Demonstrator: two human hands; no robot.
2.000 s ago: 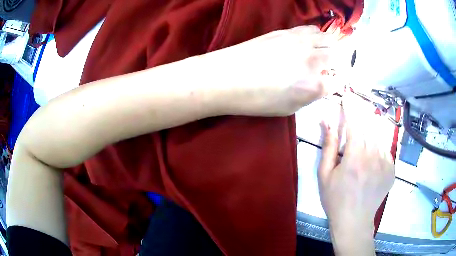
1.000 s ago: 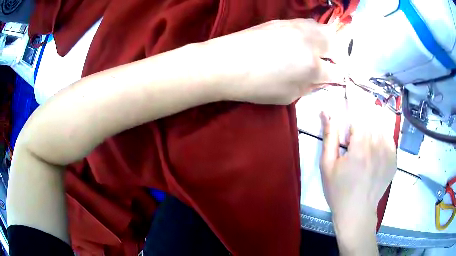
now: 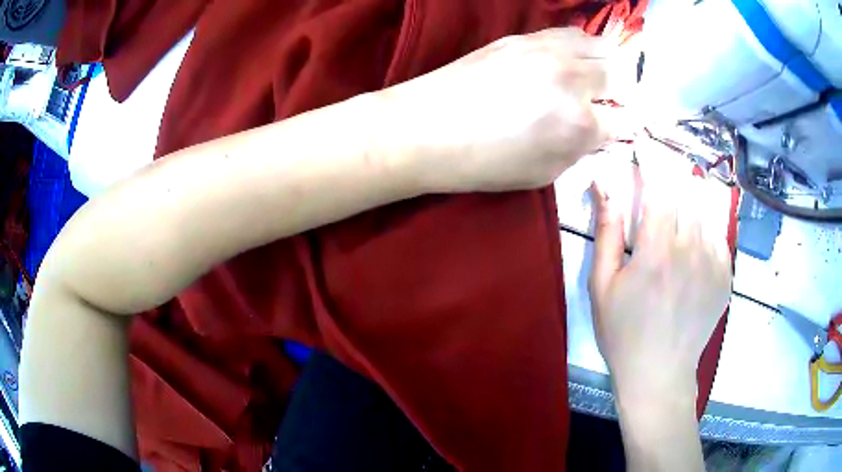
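Note:
The rust-red cloth point(image 3: 443, 304) spreads over the white table and hangs down over my lap. My left hand point(image 3: 545, 115) reaches across it from the left, with curled fingers on a red edge beside the needle area. Glare washes out its fingertips. My right hand point(image 3: 660, 295) lies palm down on the table in front of the needle area, fingers stretched forward and slightly apart. Its fingertips are lost in glare. The white sewing machine point(image 3: 720, 74) with a blue stripe stands at the upper right. Its needle and the stitching point cannot be made out.
Scissors point(image 3: 826, 364) with orange-red and yellow handles lie at the right edge, partly cut off. A narrow red strip point(image 3: 715, 355) runs beside my right hand over the ruler-marked table edge point(image 3: 766, 428). More red cloth point(image 3: 189, 396) hangs at lower left, near something blue point(image 3: 51, 207).
The cloth's right edge has shifted slightly right. The bunched red cloth near the machine has shifted slightly left. Both hands stay near the needle area. The scissors and machine appear shifted in the view.

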